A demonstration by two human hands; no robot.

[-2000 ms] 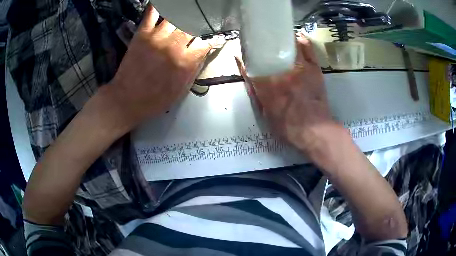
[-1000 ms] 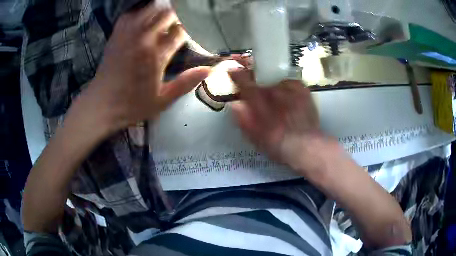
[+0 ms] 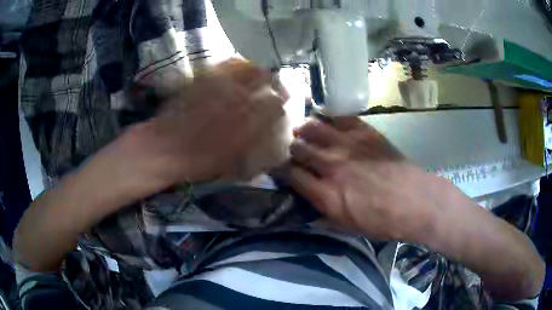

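Plaid shirt fabric (image 3: 66,79) in black, grey and cream lies at the left, and a bunched part of it (image 3: 248,206) lies below my hands at the table's front edge. My left hand (image 3: 233,121) is blurred, with its fingers curled at the cloth left of the needle area. My right hand (image 3: 339,157) is curled around a dark edge of the cloth just below the pale rounded machine arm (image 3: 342,66). The two hands nearly meet. The needle and presser foot are hidden by the arm and glare.
A white spool-like part under a dark spring (image 3: 419,92) stands right of the arm. A flat brown tool (image 3: 497,112) lies farther right, beside a yellow block (image 3: 531,128). A green panel (image 3: 525,63) juts in at upper right. Plaid and white cloth hangs below the table.
My left hand has moved right and down towards my right hand. The plaid cloth has come along and now covers the table's front middle. The small cuff end at the needle no longer shows.
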